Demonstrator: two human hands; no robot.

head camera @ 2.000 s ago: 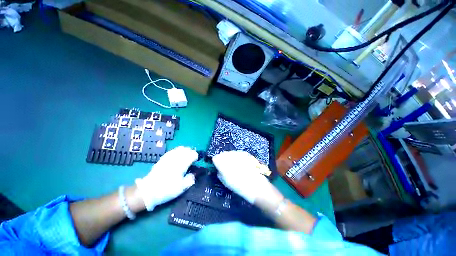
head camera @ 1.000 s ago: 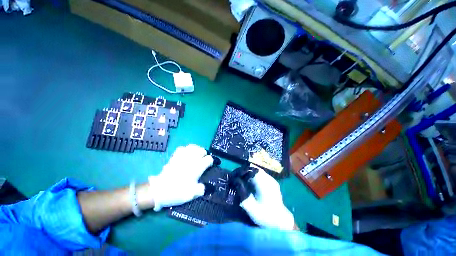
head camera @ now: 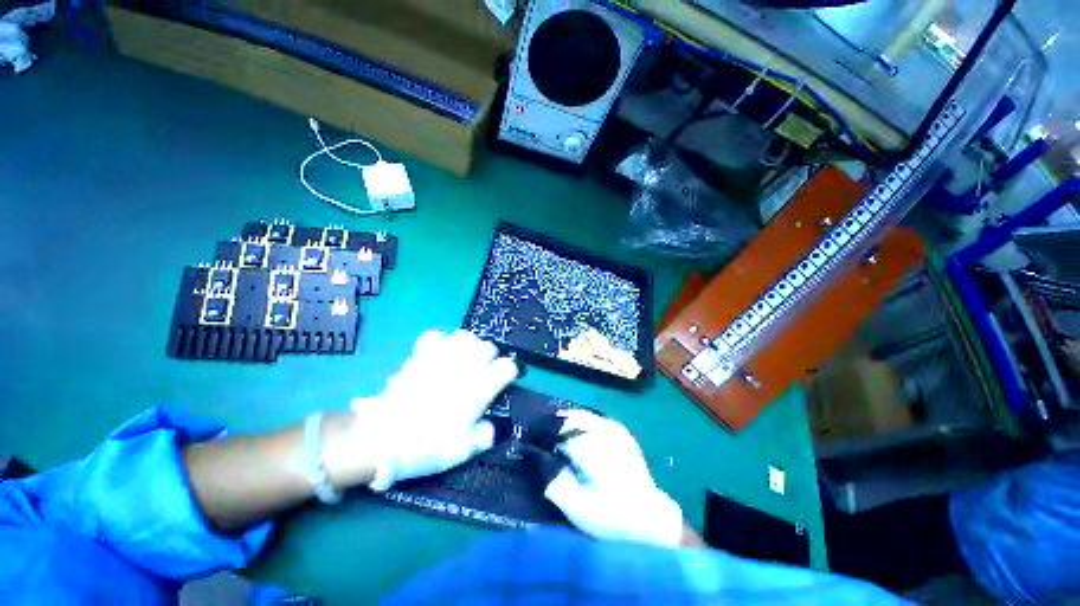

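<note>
The flat black slotted jig [head camera: 456, 497] lies nearest my body, partly under my hands. My left hand [head camera: 426, 408], in a white glove, has its fingers at the jig's far left part. My right hand [head camera: 610, 474], also white-gloved with dark fingertips, has its fingers low over the jig's right part. Black parts with pale marks show between the hands; whether either hand grips one is unclear. The black tray of silver screws [head camera: 539, 284] is just beyond, with a tan-yellow pile [head camera: 602, 352] at its near right corner.
Black finned blocks [head camera: 255, 310] are grouped at left. A white corded block [head camera: 389, 187], long cardboard box [head camera: 456, 148] and whitish blower [head camera: 539, 128] stand behind. An orange board [head camera: 758, 397] with a sloping pale strip [head camera: 817, 255] is right. A black plate [head camera: 756, 529] lies near right.
My right hand has moved from near the screw tray's front edge down to the jig, uncovering the tan-yellow pile. My left hand stays by the jig. The camera view has shifted, showing the black plate at right.
</note>
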